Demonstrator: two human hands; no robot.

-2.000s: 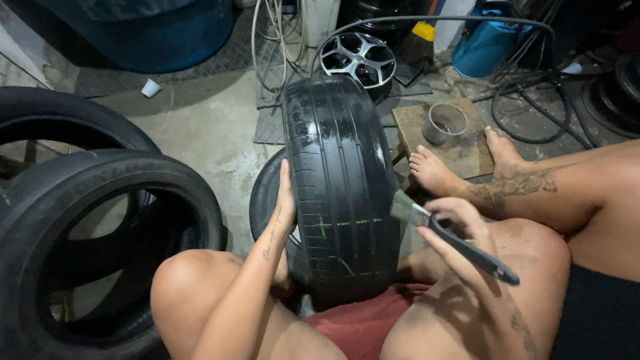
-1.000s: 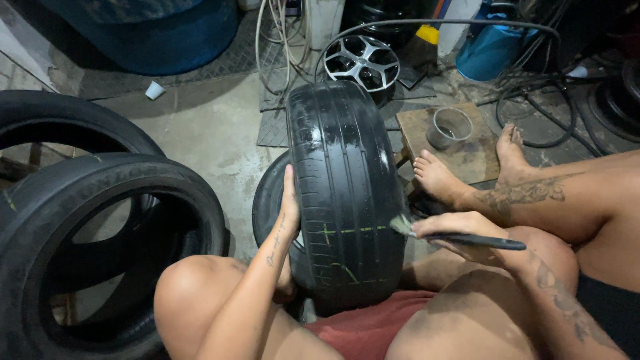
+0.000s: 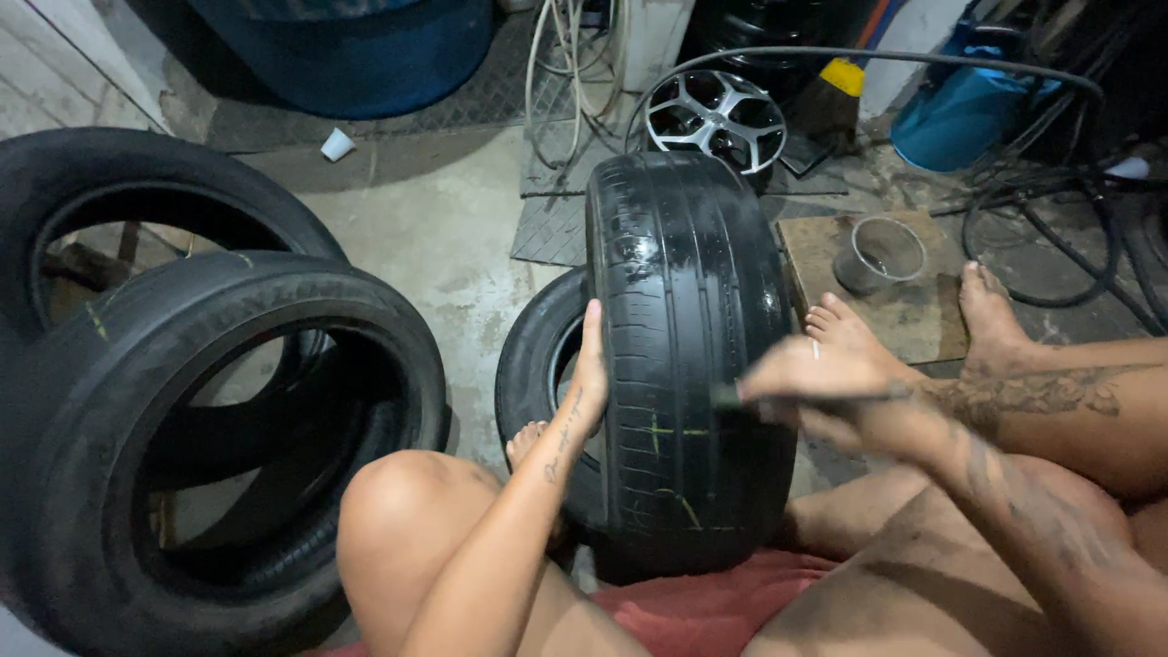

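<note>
A black rubber tire (image 3: 684,365) stands upright between my knees; the upper tread looks wet and shiny, and yellow-green marks cross its lower part. My left hand (image 3: 590,370) rests flat against the tire's left side, fingers pointing up and holding nothing else. Blurred by motion, my right hand (image 3: 812,383) grips a dark-handled paintbrush (image 3: 876,399), its bristles over the right part of the tread. A clear plastic tub (image 3: 881,257) with a little liquid stands on a wooden board (image 3: 922,319) beyond my right hand. Behind the upright tire, another tire (image 3: 534,356) is partly hidden.
Two loose tires (image 3: 219,283) lean together at left. An alloy wheel (image 3: 714,121) stands beyond the upright tire. A person's bare foot (image 3: 995,315) is at the board's right edge, near a coiled black hose (image 3: 1109,228). A white cup (image 3: 338,145) lies on the floor below a blue barrel (image 3: 383,64).
My right hand has swung the brush from beside the tire's right edge to over its tread. My left hand stays against the tire's left side.
</note>
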